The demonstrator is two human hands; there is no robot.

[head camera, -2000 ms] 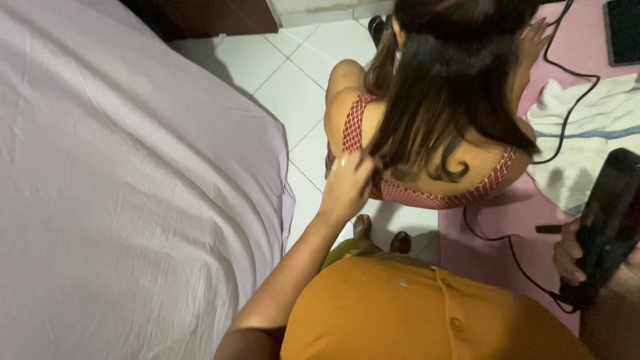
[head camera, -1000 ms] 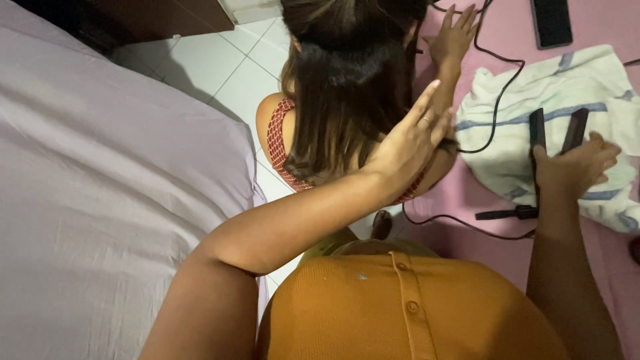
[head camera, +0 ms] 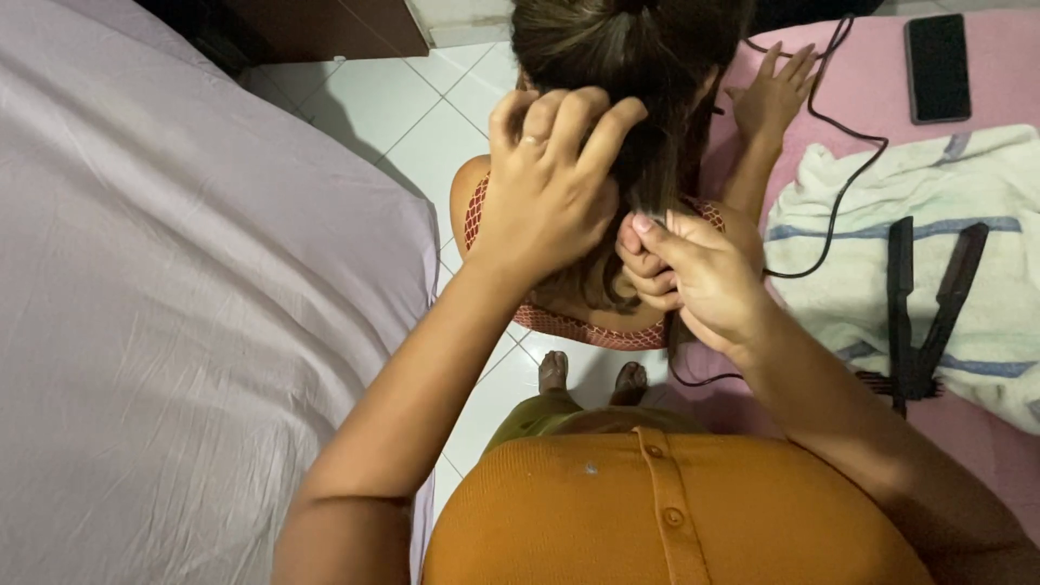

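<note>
A person with long dark hair [head camera: 626, 49] sits in front of me, back turned, in a red patterned top [head camera: 569, 323]. My left hand [head camera: 556, 175] lies over the hair at the back of the head with its fingers bent; whether strands are gripped is hidden. To the right of it, my right hand [head camera: 691, 272] pinches a lock of hair between thumb and fingers. A black hair straightener [head camera: 914, 341] rests on a white towel with blue stripes [head camera: 861, 244], its two arms apart. A dark brush [head camera: 877, 382] lies partly beneath the straightener.
A black smartphone [head camera: 938, 69] lies on the pink cover [head camera: 877, 73] at the right, where a black cord [head camera: 849, 130] curves. The person's hand [head camera: 772, 93] rests there too. Pale sheeting [head camera: 203, 284] spans the left side, beside white floor tiles [head camera: 382, 106].
The straightener, in my right hand in the earlier frames, now lies on the towel, let go. My right hand has moved left to the hair and taken hold of a lock. My left hand is bent over the hair.
</note>
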